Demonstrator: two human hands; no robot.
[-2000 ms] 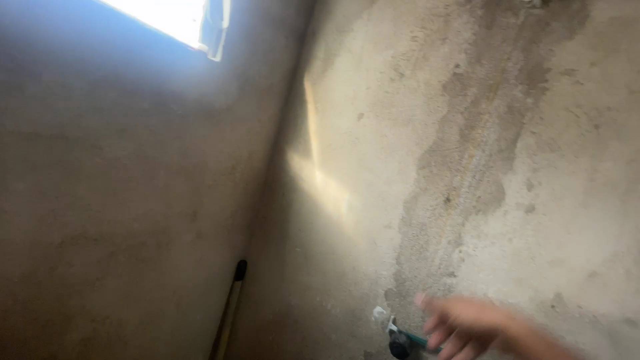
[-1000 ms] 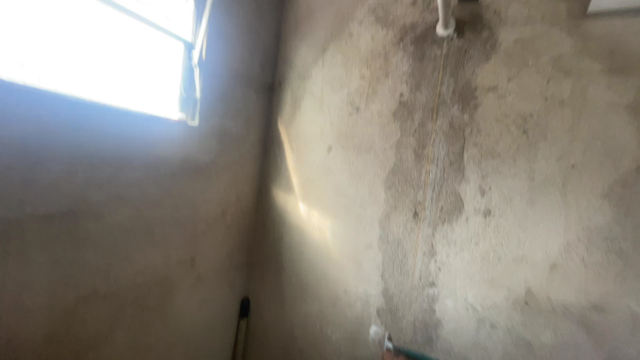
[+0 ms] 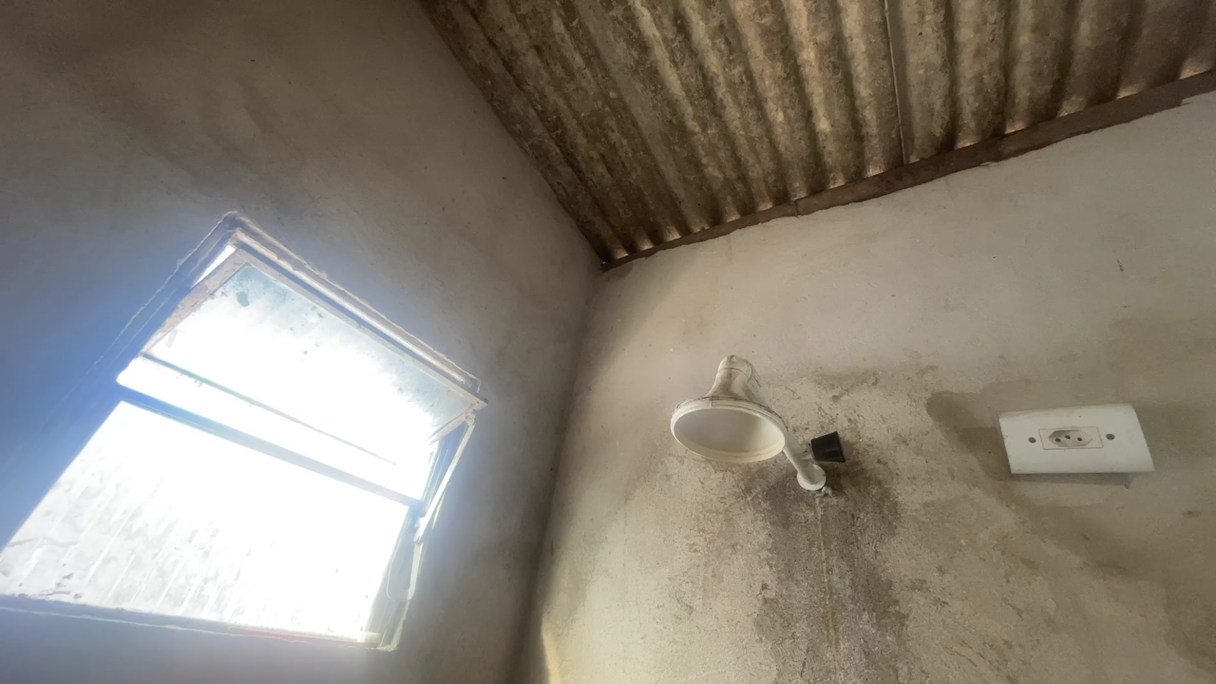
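Neither my left hand nor my right hand is in view. A white shower head juts from the plastered wall on a short white arm, its round face tilted down. Right beside the arm is a black knob-like piece. Farther right, a white outlet plate with a socket in its middle is fixed to the same wall. A dark damp stain runs down the plaster below the shower arm.
On the left wall, bright light comes through a metal-framed window with a tilted upper pane. Overhead are corrugated roof sheets, edged by a brown beam. Two walls meet in a corner left of the shower head.
The view has swung up strongly. The hand seen low at the right two seconds ago is out of view, as are the green-and-black tool by it and the black-tipped pole.
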